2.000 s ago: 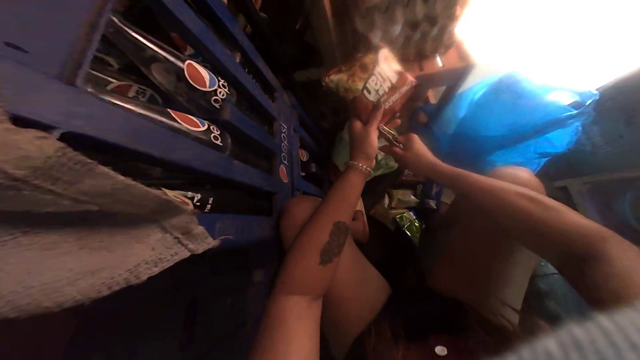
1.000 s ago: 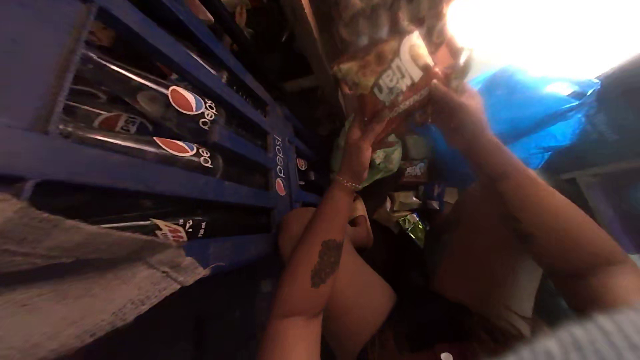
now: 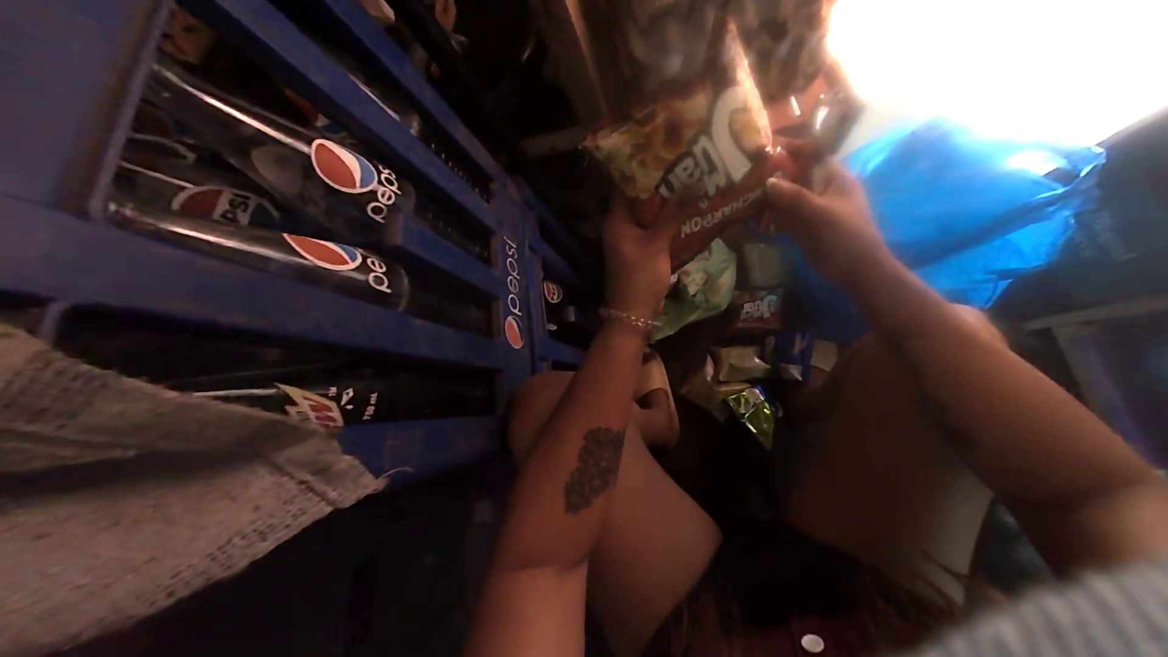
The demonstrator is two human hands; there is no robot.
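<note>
My left hand (image 3: 639, 251) grips the lower left part of a red-brown snack bag (image 3: 707, 164) with food pictured on it. My right hand (image 3: 826, 205) is raised at the bag's right side, its fingers closed on red, shiny plastic packaging (image 3: 812, 119); whether that is part of the same bag or another one, I cannot tell. Under my hands lie a green plastic bag (image 3: 703, 287), a small brown packet (image 3: 757, 308) and a shiny green-gold packet (image 3: 753, 411).
Blue plastic crates (image 3: 438, 333) with Pepsi glass bottles (image 3: 274, 237) stand on the left. A grey cloth (image 3: 164, 493) hangs at the lower left. A blue plastic bag (image 3: 958, 210) lies at the right, below a glaring light. My bent knees are below my hands.
The snack bag was upright between both hands a second ago; it has since tilted and shifted slightly left. Compared with two seconds ago, my right hand is higher and farther from my left.
</note>
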